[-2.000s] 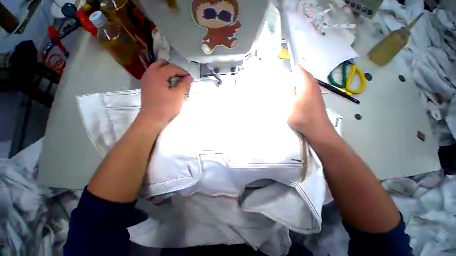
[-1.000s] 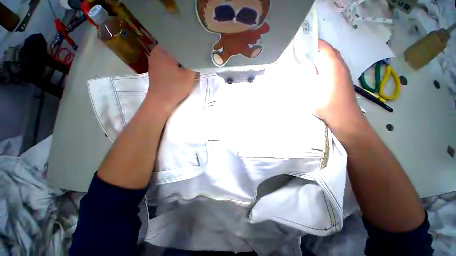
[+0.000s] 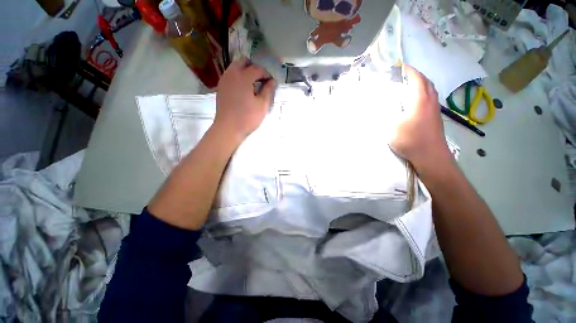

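Observation:
A white garment with dark topstitching (image 3: pixel 360 176) lies spread under the sewing machine head (image 3: pixel 278 31), its lower part hanging over the table's front edge. Lamp glare hides its middle and the needle area. My left hand (image 3: pixel 243 98) is on the garment's upper left, left of the presser parts (image 3: pixel 307 82), fingers curled; whether it pinches cloth is unclear. My right hand (image 3: pixel 420 120) holds the garment's right side, its fingers partly lost in glare.
Bottles (image 3: pixel 192 47) stand left of the head. Green-and-yellow snips (image 3: pixel 481 106) and a black stick (image 3: pixel 463 121) lie right of my right hand. A tan oil can (image 3: pixel 524 69) and papers (image 3: pixel 451 63) are farther right. White garments (image 3: pixel 50 252) are heaped around the table (image 3: pixel 114 170).
The camera view has shifted. Compared with one second ago, my left hand's fingers are more curled, and more of the presser area shows below the head. My right hand stays at the garment's right side.

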